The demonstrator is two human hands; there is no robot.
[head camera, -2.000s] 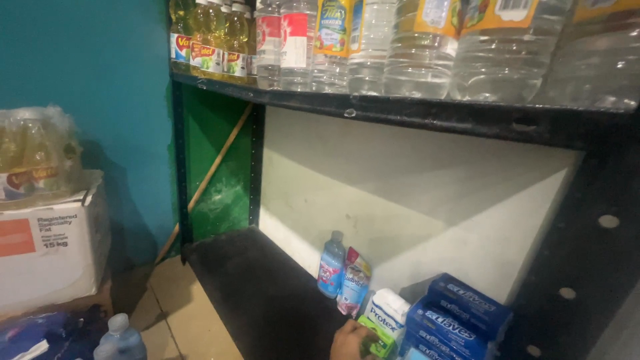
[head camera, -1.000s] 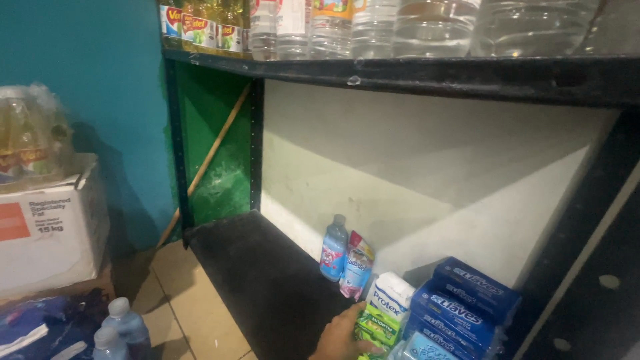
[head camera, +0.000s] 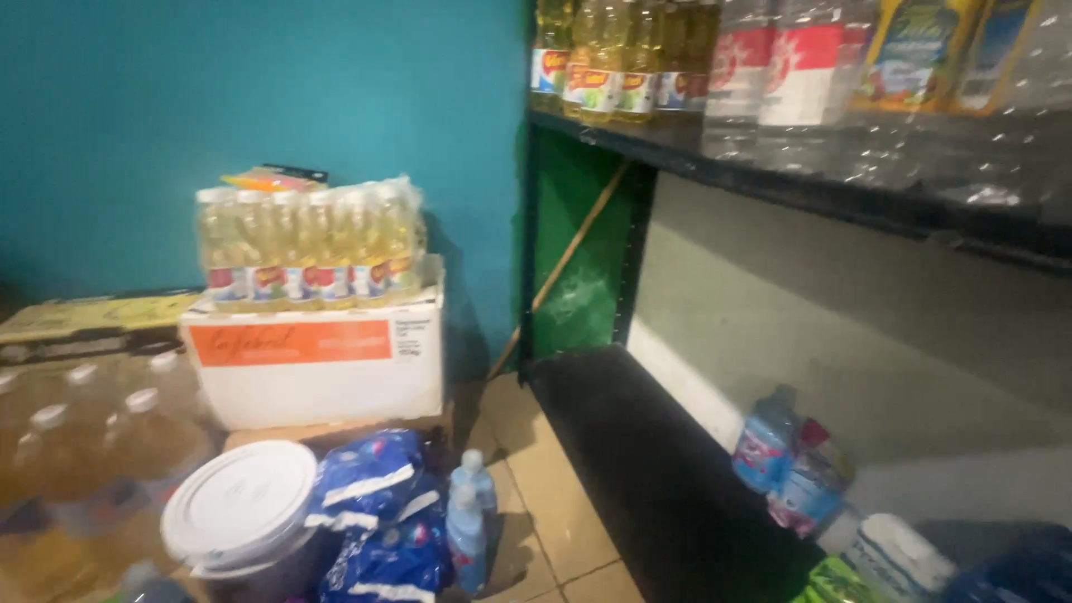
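Neither of my hands shows in the head view now. On the black lower shelf, a blue bottle stands beside a pink and blue pouch. Nearer, at the bottom edge, are a white Protex pack and a green pack, both partly cut off. A dark blue pack fills the lower right corner, blurred. Two light blue bottles stand on the tiled floor, next to blue plastic bags.
The upper shelf holds oil bottles and large clear bottles. At left are a white lidded bucket, a white carton under wrapped bottles, and large amber bottles. A wooden stick leans behind the shelving.
The view has swung left, bringing the bucket and more of the cartons into sight. The hand that was at the green and white Protex pack is out of view now.
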